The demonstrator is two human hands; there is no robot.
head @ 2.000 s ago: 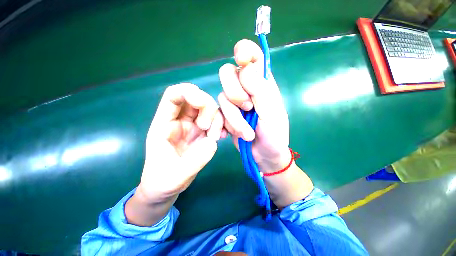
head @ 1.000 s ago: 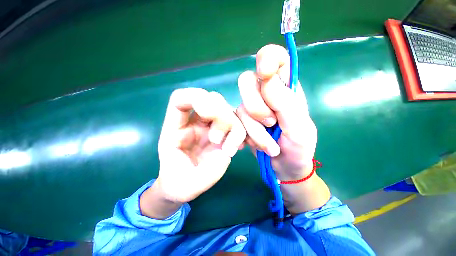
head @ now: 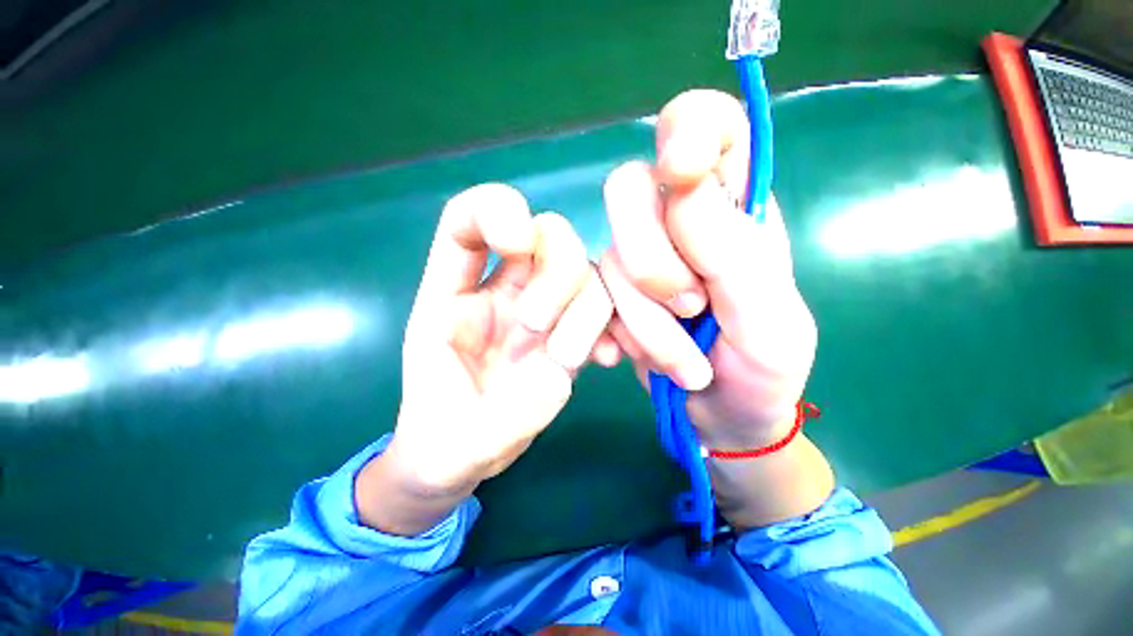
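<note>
My right hand is closed around a blue network cable. A clear boxy plug on the cable's end stands up above the fingers, near the top edge. More blue strands run out below the fingers, past the wrist, down to my lap. My left hand is beside it on the left, palm towards the camera, fingers loosely curled. Its fingertips meet the right hand's fingers. No object shows in the left hand; the spot where the hands meet is partly hidden.
A long shiny green bench spans the view. A laptop, cut off at the upper right, lies on a red-orange border. At the lower right are yellow cloth and a grey floor with a yellow line. Blue bars show at lower left.
Both hands and the cable have shifted right in the picture, and the laptop lies further towards the right edge. The left index finger is lifted a little. The right hand keeps its hold.
</note>
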